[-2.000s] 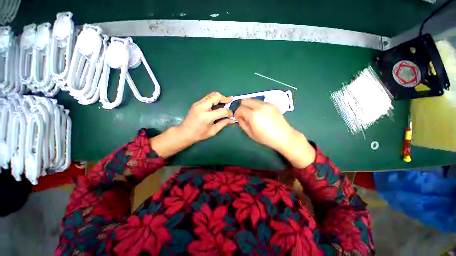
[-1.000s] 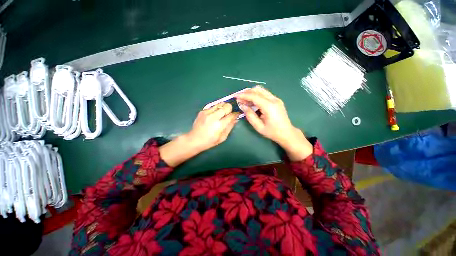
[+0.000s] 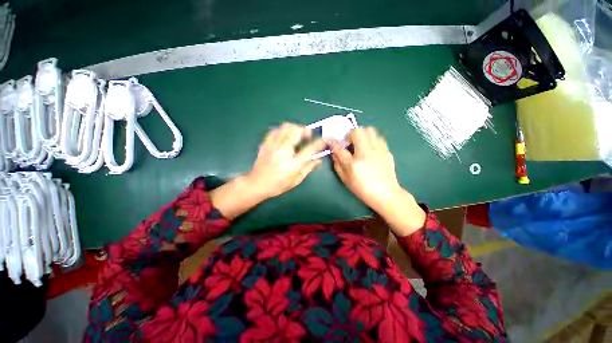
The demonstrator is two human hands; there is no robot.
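A white plastic housing [image 3: 337,127] lies between my two hands at the middle of the bench, its round end towards the right. My left hand [image 3: 285,159] holds its left part and is slightly blurred; it hides much of the loop. My right hand [image 3: 366,163] has its thumb and fingers on the round end. Whether a strip is in my fingers cannot be told. One loose thin white strip [image 3: 333,105] lies on the green bench just beyond the housing.
Stacked white housings [image 3: 37,218] stand at the left, with more loops [image 3: 121,127] above them. A pile of strips [image 3: 451,112], a small ring [image 3: 475,169], a screwdriver [image 3: 521,157], a black fan [image 3: 513,61] and a yellow sheet [image 3: 560,124] are at the right. A metal strip [image 3: 282,48] crosses behind.
The view has shifted. My right hand has uncovered the round end of the housing, and its fingers are now at that end. My left hand stays at the loop's left part.
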